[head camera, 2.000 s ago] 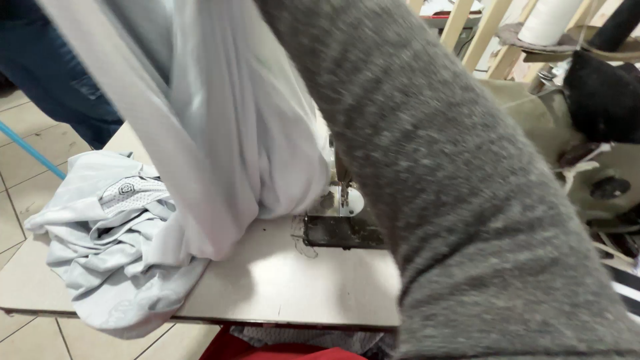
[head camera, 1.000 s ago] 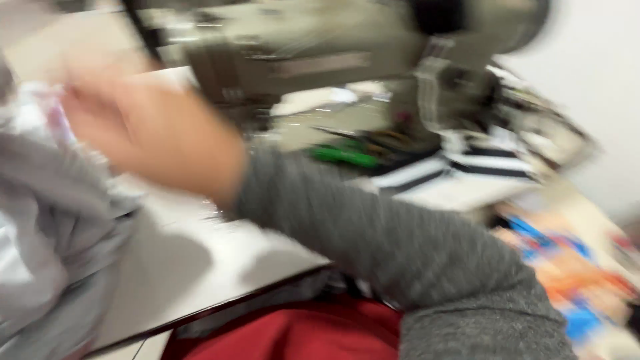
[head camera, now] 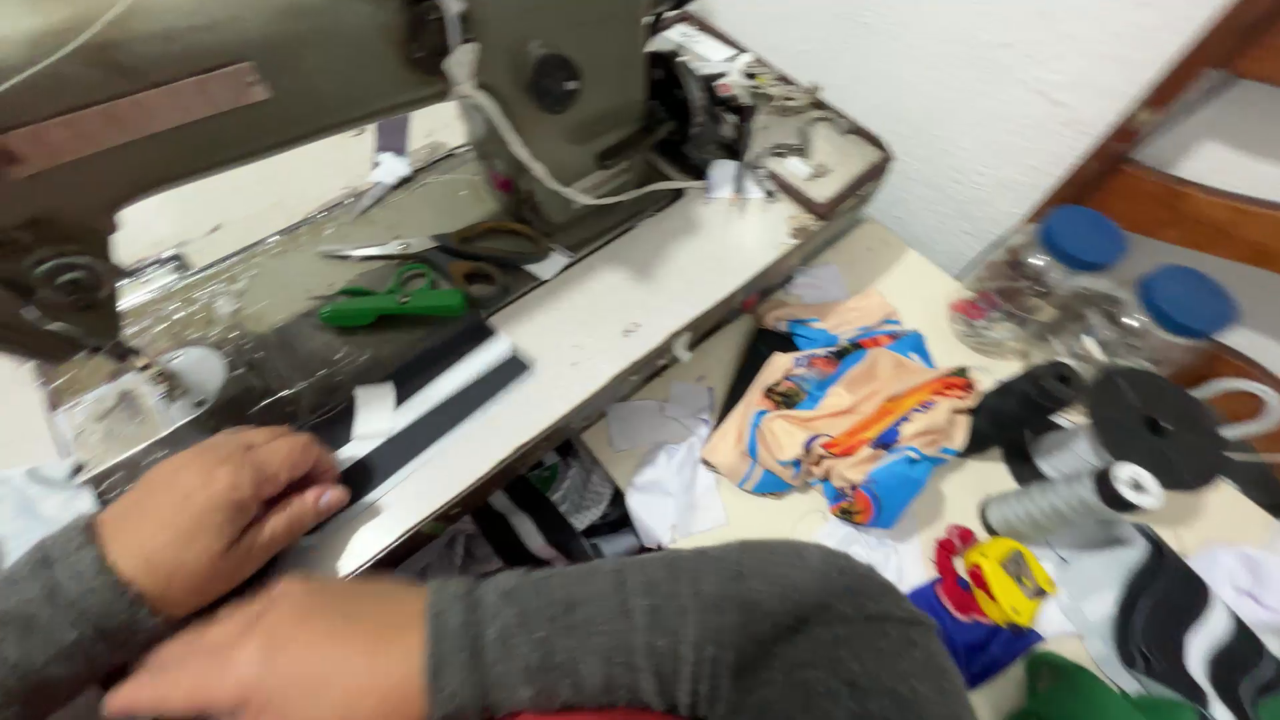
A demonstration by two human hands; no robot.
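My left hand (head camera: pixel 215 515) rests, fingers curled, at the lower end of a black and white striped fabric strip (head camera: pixel 430 420) on the sewing machine bed; whether it grips the strip cannot be told. Nearer to me, my right hand (head camera: pixel 285 655) is blurred, and its fingers and anything under them are partly hidden. The industrial sewing machine (head camera: pixel 560 110) stands above, its presser foot (head camera: pixel 165 385) just beyond my left hand. Green thread snips (head camera: pixel 395 305) and metal scissors (head camera: pixel 430 245) lie on the bed. Pale fabric (head camera: pixel 40 510) shows at the left edge.
Right of the machine table's edge (head camera: pixel 640 375), a lower surface holds patterned peach and blue fabric (head camera: pixel 850 400), a grey thread cone (head camera: pixel 1070 500), a black spool (head camera: pixel 1155 425) and a yellow tape measure (head camera: pixel 1008 580). Blue-lidded jars (head camera: pixel 1165 320) stand behind, beside a wooden chair (head camera: pixel 1220 200).
The view has swung right. My right hand, blurred near the light grey fabric a second ago, is now low and close beside my left hand. The lifted grey fabric is largely out of view.
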